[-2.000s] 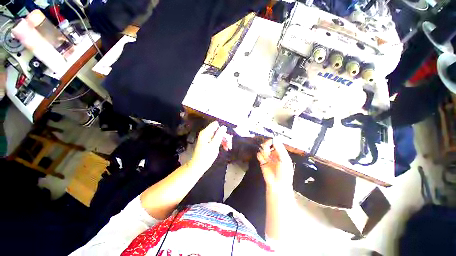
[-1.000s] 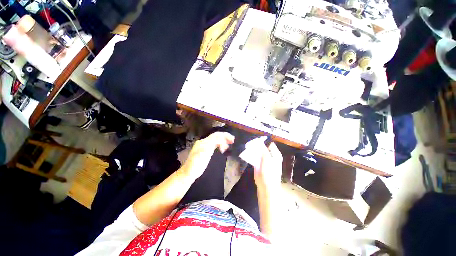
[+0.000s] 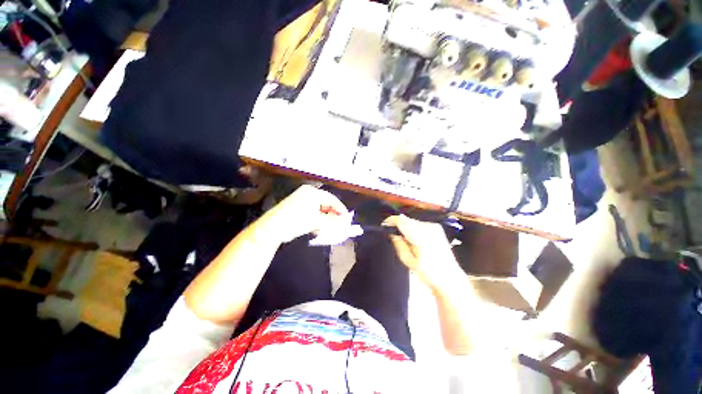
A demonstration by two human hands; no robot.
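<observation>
My left hand [image 3: 310, 213] is below the table's front edge, over the lap. Its fingers are closed on a small white piece [image 3: 336, 233]. My right hand [image 3: 409, 240] is to its right, thumb and fingertips pinched on a thin dark strip [image 3: 376, 228] that runs between the two hands. The strip's ends are hidden by the fingers and the dark background. The white overlock machine [image 3: 481, 92] stands on the white table [image 3: 308, 150] above the hands, with no cloth seen at its presser area.
Dark cloth [image 3: 185, 92] hangs over the table's left side, beside a yellow-tan sheet [image 3: 300, 46]. Black bands [image 3: 533, 178] lie right of the machine. An open carton [image 3: 512, 273] is below the right edge. A thread cone [image 3: 673, 52] is upper right. A wooden stool [image 3: 38, 265] is at left.
The white piece, at my right hand a second ago, is now in my left hand. The hands are slightly further apart, and the view has shifted, moving the table up and left.
</observation>
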